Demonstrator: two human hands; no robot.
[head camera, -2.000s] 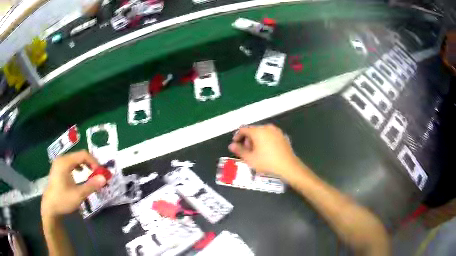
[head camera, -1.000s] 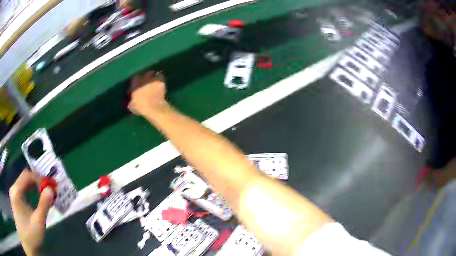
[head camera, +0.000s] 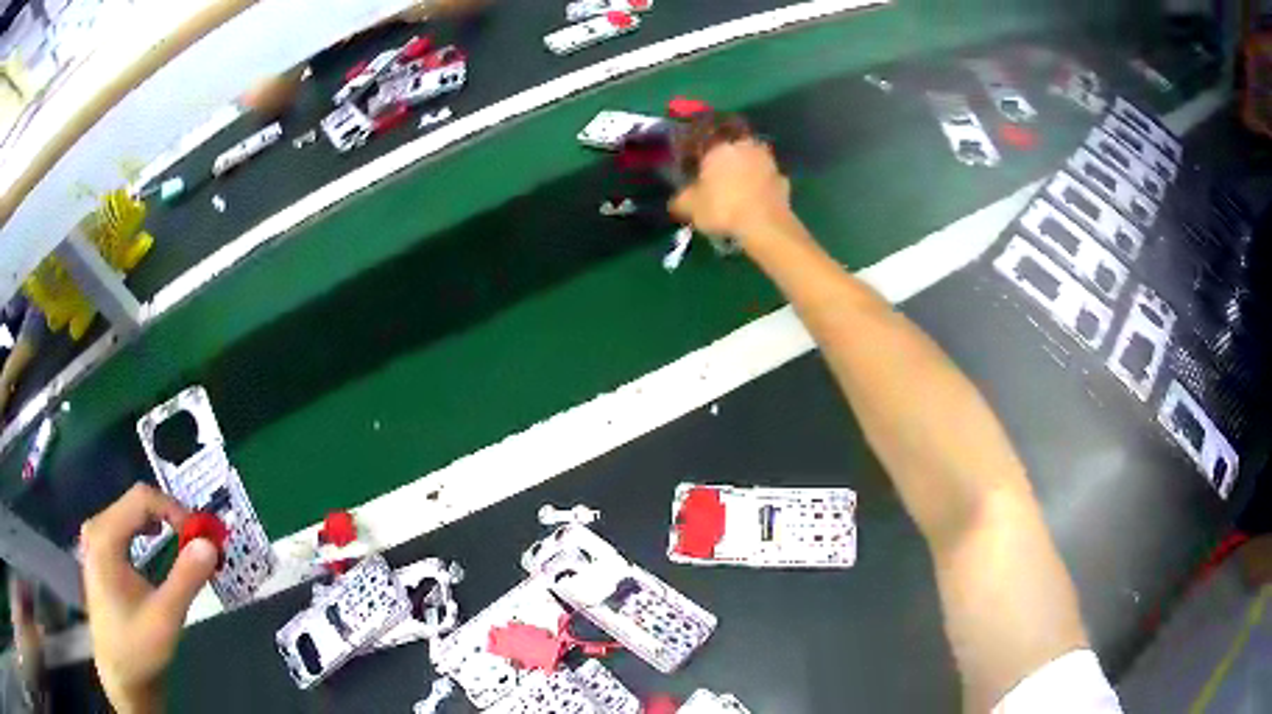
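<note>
My left hand (head camera: 137, 593) is at the lower left, with a red insert (head camera: 202, 530) pinched between thumb and fingertips. A white housing (head camera: 230, 505) with a large opening lies just behind it, across the belt rail; whether my fingers also hold it is unclear. My right hand (head camera: 737, 191) reaches over the green belt. Its fingertips are blurred, with red and pale parts beside them, so its grip cannot be told. A housing with a red end (head camera: 767, 526) lies on the dark bench. The housing pile (head camera: 635, 607) with red frames and small white fittings (head camera: 568, 516) is in front of me.
The green conveyor belt (head camera: 460, 335) runs beyond the white rail (head camera: 586, 430). A housing (head camera: 614, 130) and small white fittings lie on the belt near my right hand. Housings in rows (head camera: 1067, 289) are at right. More parts (head camera: 398, 101) lie beyond the far rail, and a yellow object (head camera: 98, 272) is at left.
My right hand first went left over the belt, then moved right and farther out. Housings once on the near belt no longer show there. My left hand has moved a little left, still with red.
</note>
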